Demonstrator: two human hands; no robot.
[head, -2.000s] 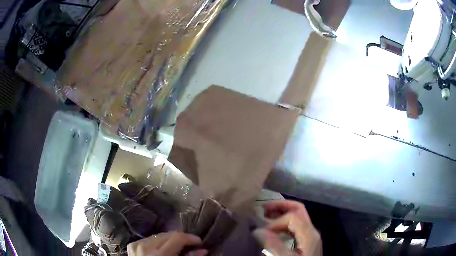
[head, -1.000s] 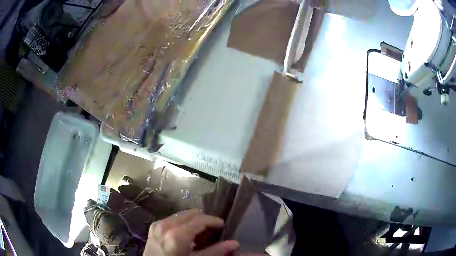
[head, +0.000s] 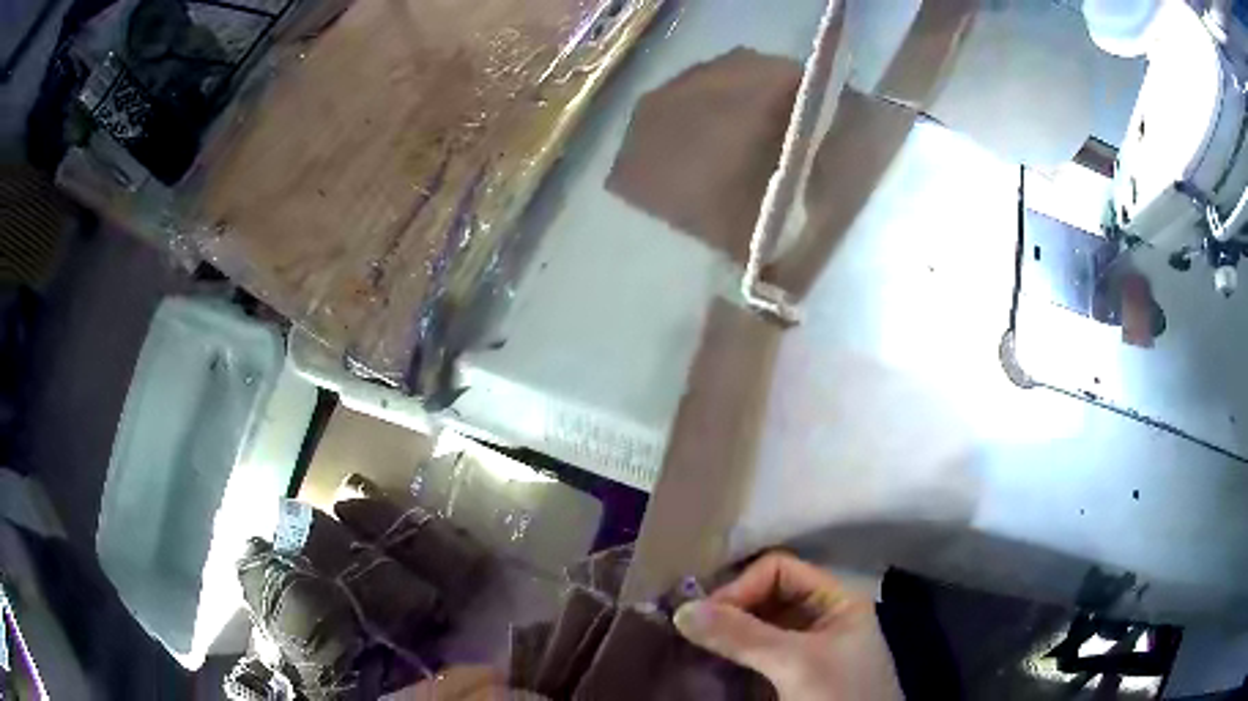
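My left hand (head: 465, 685) is at the bottom edge, mostly cut off, holding a stack of brown cloth pieces (head: 589, 651) with fanned edges. My right hand (head: 794, 630) is just right of the stack, thumb and finger pinched at the end of a joined brown strip (head: 705, 452). Something small and dark shows at the fingertips; I cannot tell what it is. The strip runs up the white table. A brown pocket piece (head: 705, 144) lies farther up it, with a pale tie strip (head: 780, 206) beside it.
Tied brown bundles (head: 308, 603) lie at lower left, by a cardboard sheet (head: 534, 518). An empty white tub (head: 185, 473) stands at far left. A plastic-covered board (head: 370, 164) is at upper left. A white sewing machine (head: 1184, 137) with its metal plate (head: 1065, 267) stands at right.
The large piece near my hands has left the table edge, and the strip and another piece have come down the table. My right hand, out of sight a second ago, is back at the strip.
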